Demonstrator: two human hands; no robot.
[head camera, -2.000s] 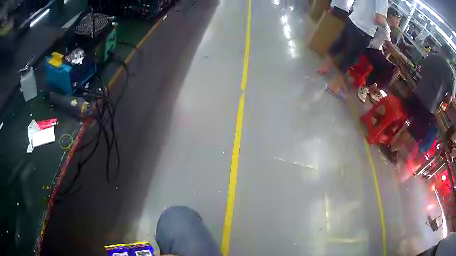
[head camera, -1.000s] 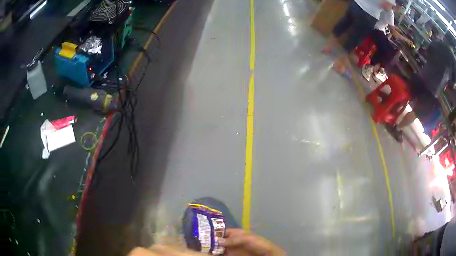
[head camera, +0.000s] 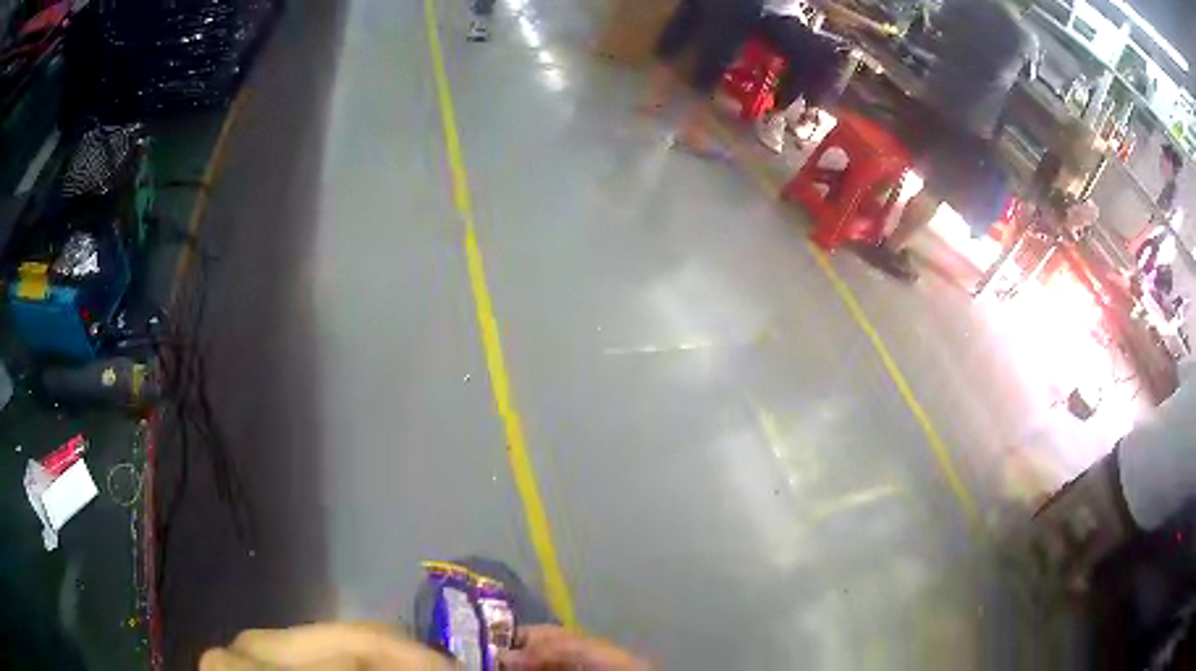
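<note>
A shiny purple-blue snack packet (head camera: 462, 621) with a yellow top edge and white panels is at the bottom of the view, in front of my knee. My left hand (head camera: 321, 646) is at its left side, cut off by the bottom edge; its fingertips reach behind or beside the packet. My right hand (head camera: 573, 648) holds the packet's right side with the fingers, also cut off by the bottom edge. The packet's lower end is out of the picture.
At the left, a green bench (head camera: 99, 616) bears a blue box (head camera: 55, 319) with yellow top, a dark cylinder (head camera: 92, 383), crumpled white-red paper (head camera: 60, 492) and hanging black cables (head camera: 197, 393). At the right are red stools (head camera: 853, 177) and seated people. A yellow line (head camera: 488, 328) crosses the floor.
The view has swung right, so the bench moved left in the picture. Both hands have come into view since the oldest frame. The packet remains low in view, its right side held.
</note>
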